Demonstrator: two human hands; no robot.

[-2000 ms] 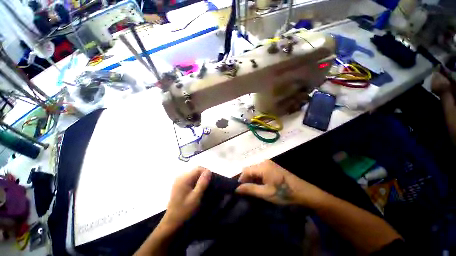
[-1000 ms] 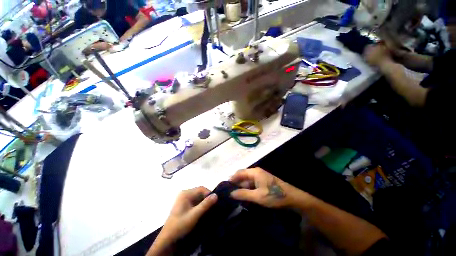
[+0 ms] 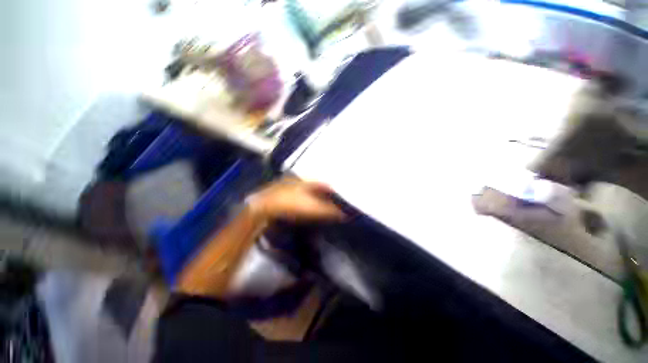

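Observation:
The view is strongly blurred. My left hand (image 3: 298, 200) is by the table's front left edge, over navy cloth (image 3: 298, 244) with a white part (image 3: 263, 273). The hand appears closed on this cloth; its fingertips are blurred. A patch of skin low in the view looks like my right hand (image 3: 288, 325), partly covered by the cloth; its fingers cannot be made out. The sewing machine head (image 3: 593, 138) is at the right, with the green-handled scissors (image 3: 630, 312) at the right edge.
The white table (image 3: 419, 163) spans the centre and right. A dark strip (image 3: 341, 88) curves along its left edge. A blue bin (image 3: 185, 241) with dark and grey contents stands left of the table, beside my left forearm. A purple machine (image 3: 252, 74) is behind it.
The view has swung left, bringing in the blue bin and shifting the machine to the right edge. My hands have moved apart from their close grip on the dark cloth; white cloth now shows.

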